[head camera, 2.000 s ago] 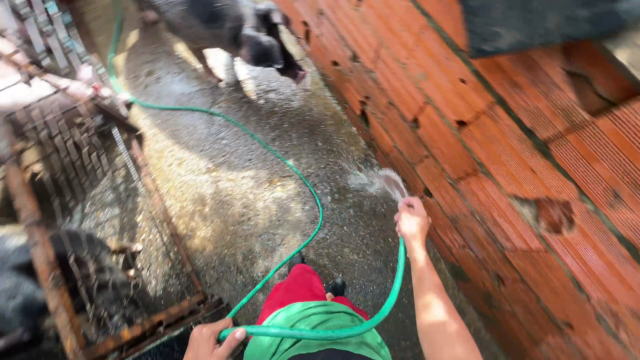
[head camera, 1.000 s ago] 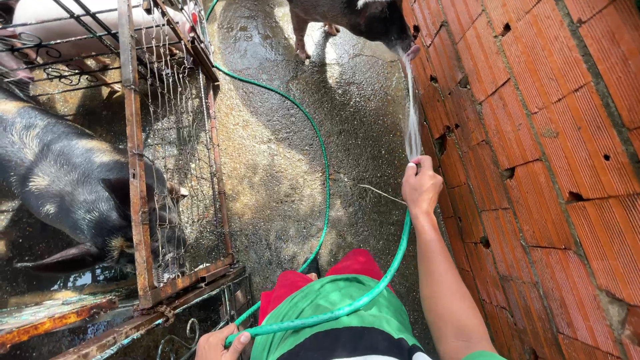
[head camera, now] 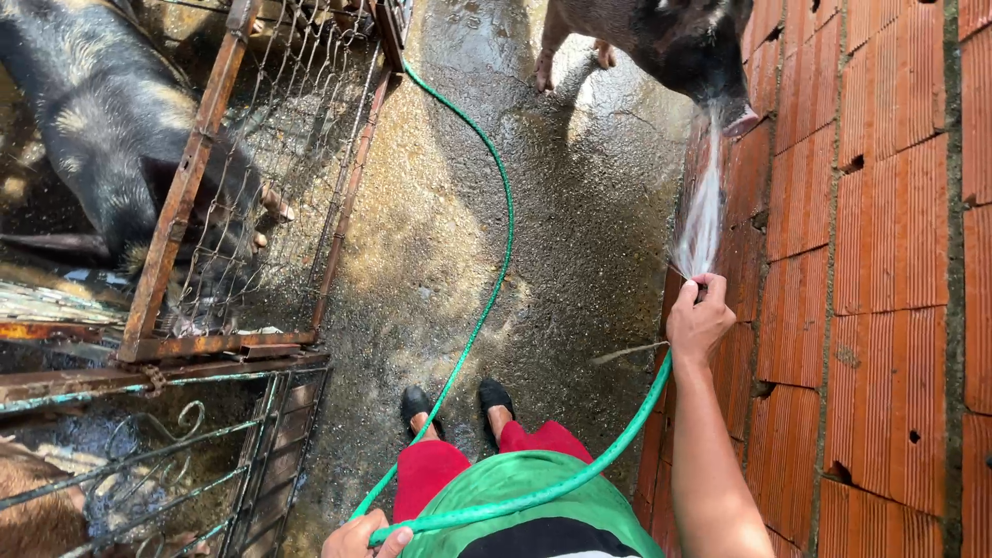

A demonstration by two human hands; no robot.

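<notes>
My right hand [head camera: 700,319] grips the end of a green garden hose [head camera: 508,508] beside the brick wall. A white water jet [head camera: 704,205] leaves it and strikes the snout of a dark pig [head camera: 666,39] standing at the top of the view. Low in the view, at my waist, my left hand [head camera: 363,538] is closed around a lower stretch of the same hose. From there the hose runs between my feet and curves up the wet floor to the metal fence.
An orange hollow-brick wall [head camera: 887,232] rises close on the right. At left stands a rusty metal and wire fence [head camera: 182,178], with a black pig [head camera: 101,132] behind it and a brown animal [head camera: 39,496] lower down. The concrete floor [head camera: 434,232] is wet.
The water jet, short and curling two seconds ago, now reaches the dark pig's snout. That pig's head has come against the brick wall. Both hands have kept hold of the hose.
</notes>
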